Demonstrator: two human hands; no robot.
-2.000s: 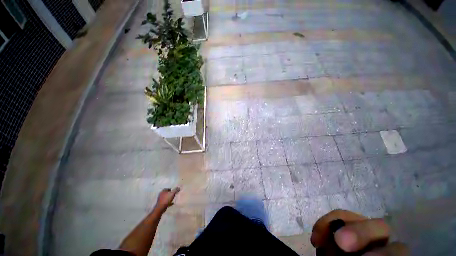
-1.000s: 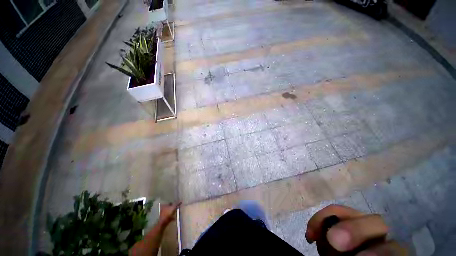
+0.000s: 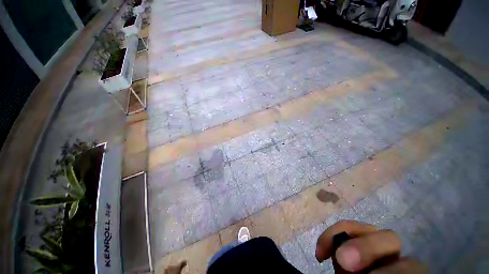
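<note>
My right hand (image 3: 364,249) is close to the camera at the lower right, cut off by the bottom edge. Its thumb and curled fingers hold a small dark object (image 3: 340,240), of which only the black tip shows. My left hand (image 3: 176,267) is small and blurred at the bottom edge, left of my dark clothing (image 3: 249,258). Its fingers cannot be made out.
White planter boxes with green plants stand on thin frames along the left; the nearest planter (image 3: 110,214) is close by. A brown cardboard box (image 3: 280,17) stands ahead. A motor scooter (image 3: 370,16) is parked at the upper right. Kerbs run along both sides.
The planters have shifted down and left in view, and the cardboard box and more of the scooter have appeared. My left hand has dropped to the bottom edge. My right hand still holds the dark object.
</note>
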